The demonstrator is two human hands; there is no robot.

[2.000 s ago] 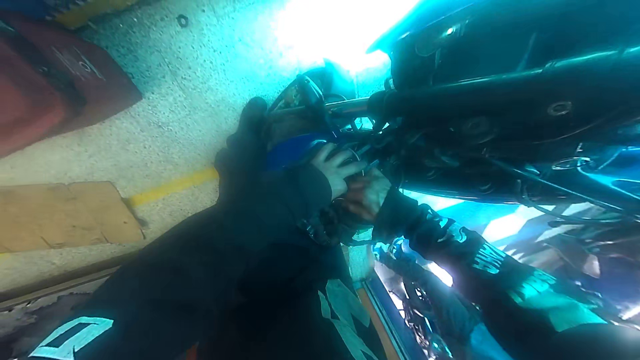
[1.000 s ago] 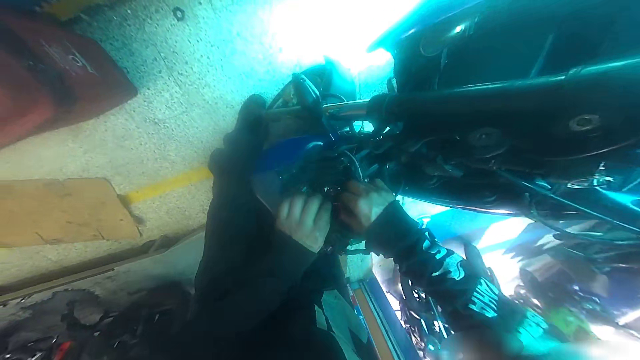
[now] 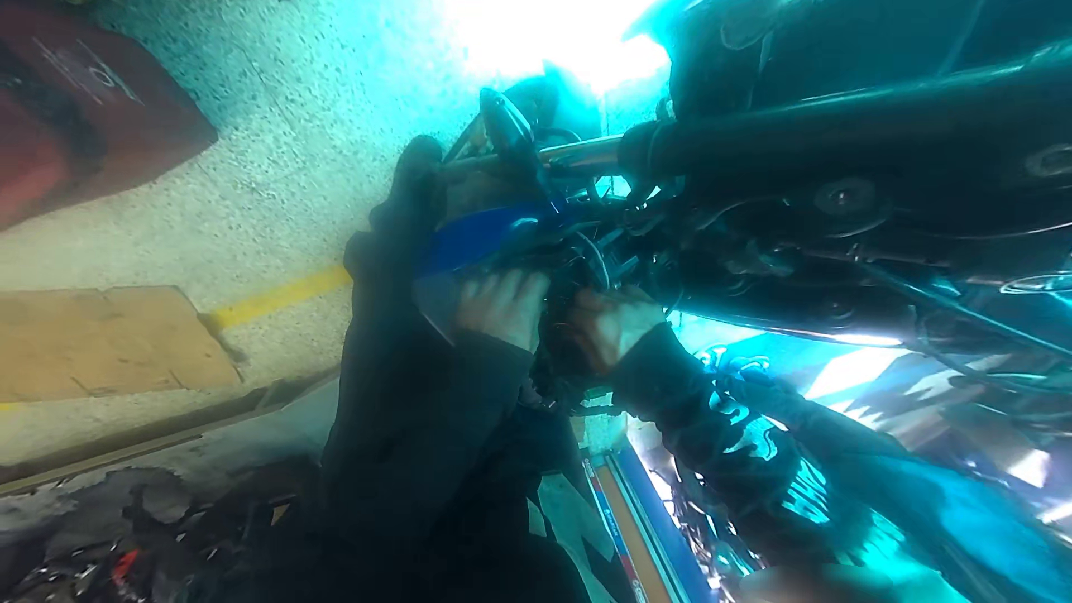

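Dark sleeves cover both arms, which reach into a dim cluster of cables and parts (image 3: pixel 595 251) on what looks like a motorcycle. My left hand (image 3: pixel 502 310) lies with bent fingers on dark parts just below a blue curved panel (image 3: pixel 481 239). Close to its right, my right hand (image 3: pixel 611 322) has its fingers curled at the same cluster; whether it holds anything is hidden in shadow. A dark tube with a shiny metal section (image 3: pixel 586 155) runs sideways above both hands.
A red bag or cover (image 3: pixel 92 117) lies on the speckled floor at upper left, above a flat brown board (image 3: pixel 109 343). A yellow line (image 3: pixel 280 297) crosses the floor. Dark, jumbled parts (image 3: pixel 126 536) are at lower left. Strong glare washes out the top middle.
Two seconds ago my left hand was higher, over the cables and touching or overlapping my right hand; it has moved down and left, and a gap now shows between them.
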